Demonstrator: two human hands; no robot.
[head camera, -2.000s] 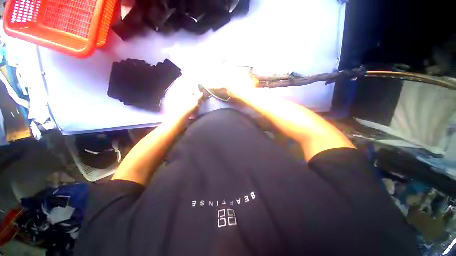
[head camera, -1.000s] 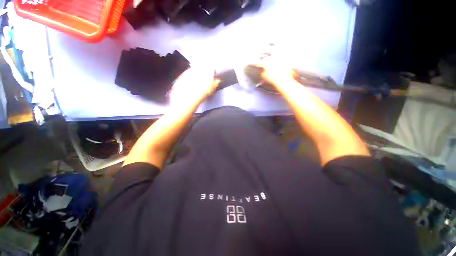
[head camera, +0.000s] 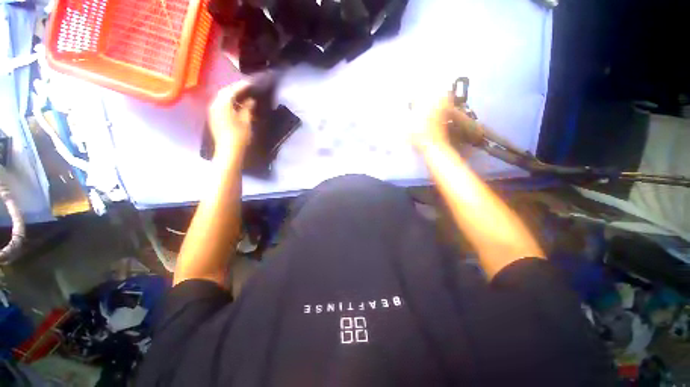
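My left hand (head camera: 231, 119) is over the stack of black fabric pieces (head camera: 266, 145) at the left of the white-covered table (head camera: 340, 128). It holds a blurred black fabric piece (head camera: 262, 88) just above the stack. My right hand (head camera: 433, 121) is on the steam iron (head camera: 463, 127) at the right of the table; glare hides most of the fingers and the soleplate. A loose pile of black pieces (head camera: 303, 30) lies at the far side of the table.
A red-orange plastic basket (head camera: 178, 83) stands at the far left corner beside the loose pile. The iron's wrapped hose (head camera: 522, 160) runs off to the right. Cloth heaps (head camera: 113, 317) and scraps lie on the floor at both sides.
My left hand has moved left from the middle of the table to the stack, with a black piece in it. My right hand and the iron have moved right.
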